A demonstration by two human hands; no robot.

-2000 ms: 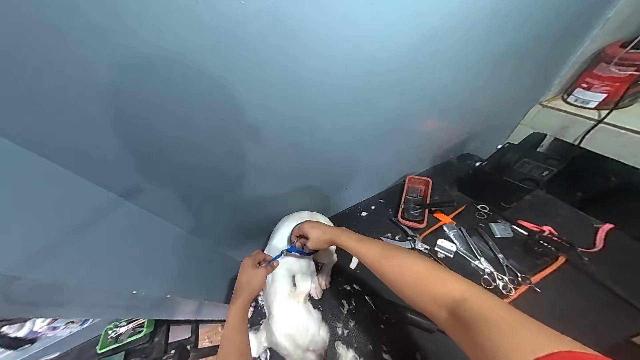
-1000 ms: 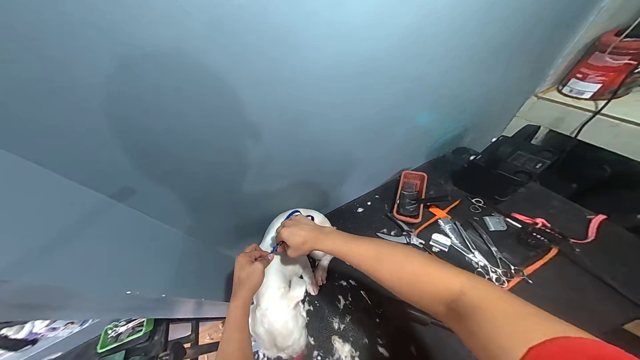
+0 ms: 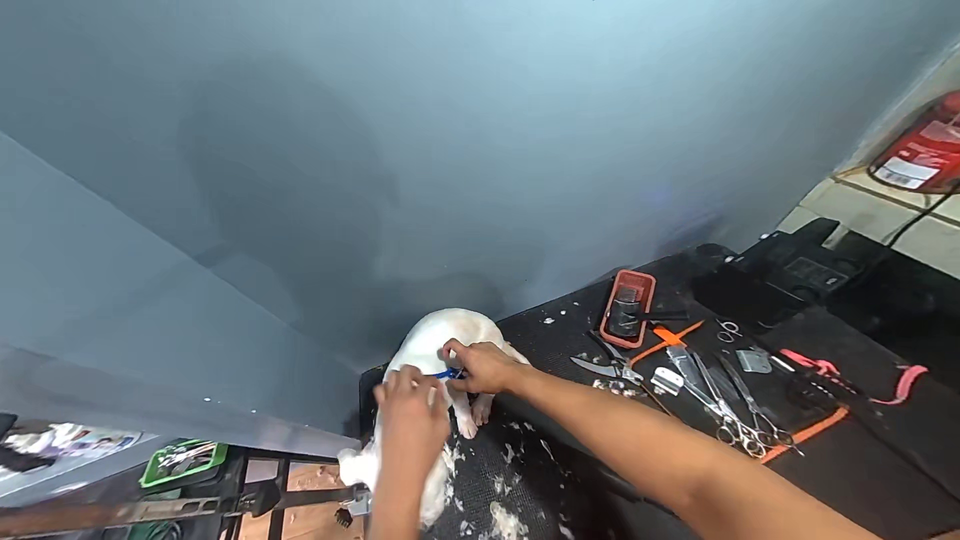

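Note:
A short-coated white dog (image 3: 442,330) sits on a black textured table (image 3: 536,472) against the wall, with a blue collar (image 3: 448,373) around its neck. Fingers of my right hand (image 3: 484,366) are closed on the collar's right part. My left hand (image 3: 411,401) lies over the dog at the collar's left end, fingers bent and blurred; whether it grips anything does not show. Tufts of cut white hair (image 3: 508,521) are scattered on the table beside the dog.
Right on the table lie several scissors (image 3: 731,416), pruner-like clippers (image 3: 607,367), a red tray (image 3: 628,309), an orange strap (image 3: 814,433) and a pink strap (image 3: 904,384). A black case (image 3: 802,262) stands behind. A green basket (image 3: 184,463) is lower left. A grey wall (image 3: 450,150) rises behind the dog.
The blue collar, seen as a loose loop above my hands one second ago, now lies across the neck. My left hand has moved up over the dog and its fingers have spread.

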